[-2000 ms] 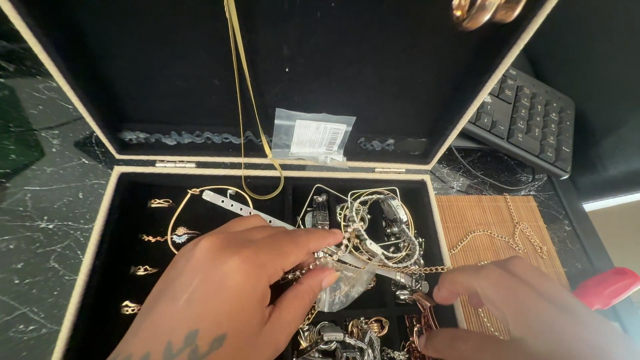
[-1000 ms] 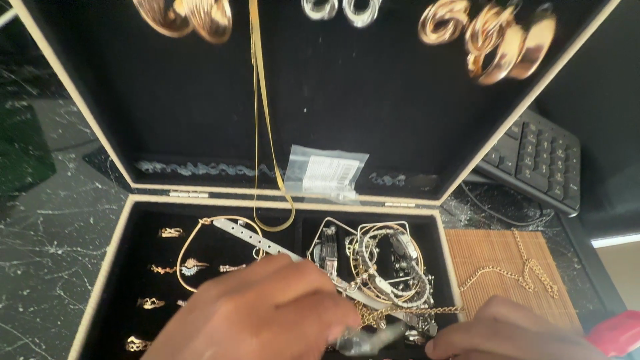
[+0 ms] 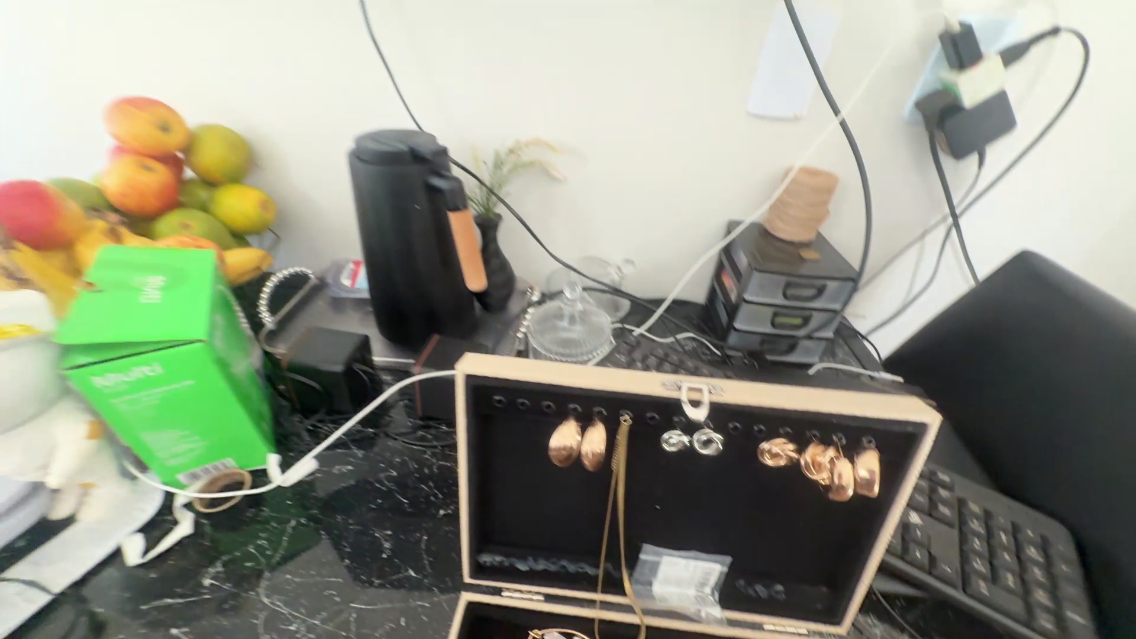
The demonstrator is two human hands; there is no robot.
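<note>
Neither of my hands shows in the head view now. A jewelry box stands open at the bottom, its black-lined lid (image 3: 550, 524) upright. Gold-coloured earrings (image 3: 579, 444) hang at the lid's left, silver-coloured earrings (image 3: 692, 441) near its middle, and several more gold-coloured earrings (image 3: 830, 469) at its right. A flat gold-coloured necklace (image 3: 619, 515) hangs down from a hook. A clear plastic bag with a label (image 3: 682, 581) rests low against the lid. Most of the box's lower tray is below the frame; the top of a gold-coloured bracelet (image 3: 557, 634) shows there.
On the black marble-patterned counter (image 3: 355, 532) stand a green cardboard box (image 3: 169, 355), a black thermal jug (image 3: 413, 240), a glass dish with a lid (image 3: 571, 328) and a small drawer unit (image 3: 785, 288). Fruit (image 3: 169, 195) is heaped at left. A keyboard (image 3: 985, 550) lies right; cables cross behind the lid.
The view has swung up strongly toward the wall. Both my hands, which were at the jewelry in the tray, are out of the frame.
</note>
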